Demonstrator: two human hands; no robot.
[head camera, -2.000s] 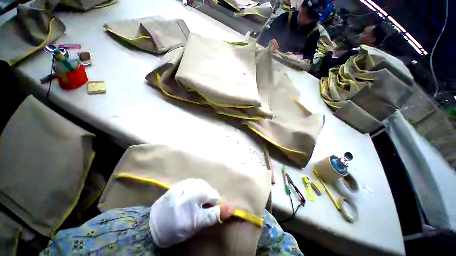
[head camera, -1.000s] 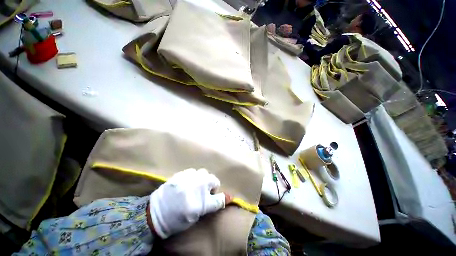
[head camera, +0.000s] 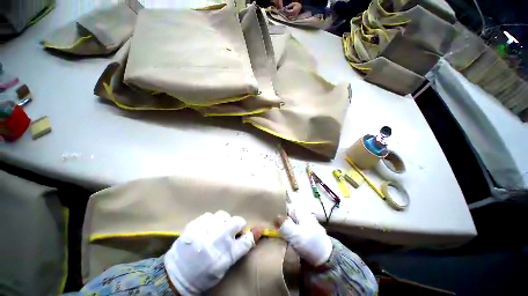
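A beige bag body with a yellow edge binding lies across my lap at the table's near edge. My left hand, in a white glove with bare fingertips, pinches the binding near the bag's right part. My right hand, also white-gloved, holds the binding's right end at the bag's edge, a short gap from the left fingertips. Whether the right hand also holds a small tool cannot be told.
Folded beige bags lie mid-table, more are stacked at the back right. At right are a brown stick, green tool, yellow stick, tape roll and blue bottle. A red cup stands left.
My right hand has come up into view at the bag's right edge and taken hold there. The left hand keeps its grip. The camera view has shifted, and the bag's binding now looks more level.
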